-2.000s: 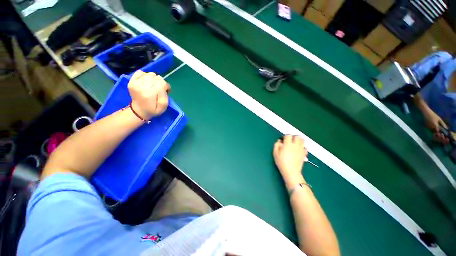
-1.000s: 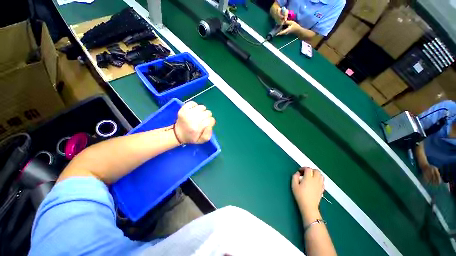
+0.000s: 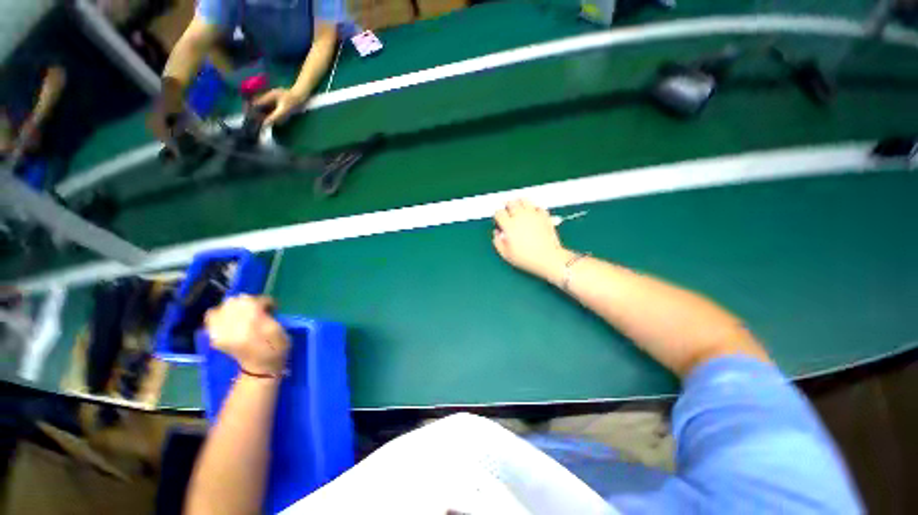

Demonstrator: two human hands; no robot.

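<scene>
An empty-looking blue parts bin [image 3: 324,402] hangs partly over the bench's near edge at the left. My left hand [image 3: 249,334] is a closed fist at its far rim; the fingertips are hidden. My right hand [image 3: 528,236] rests on the green bench [image 3: 443,322] beside the white rail, fingers curled over what looks like a screwdriver [image 3: 572,216]. Only a bit of white and a thin shaft stick out, pointing right. The grip is hidden in the palm.
A smaller blue bin [image 3: 206,302] of dark parts touches the larger one. Black parts [image 3: 116,327] lie farther left. A cord [image 3: 342,171] and blurred dryer head [image 3: 686,89] lie on the belt. A person [image 3: 277,50] works opposite.
The view has swung round, so the belt runs across the picture and the opposite worker shows at upper left. My left hand stays at the bin rim and my right on the bench.
</scene>
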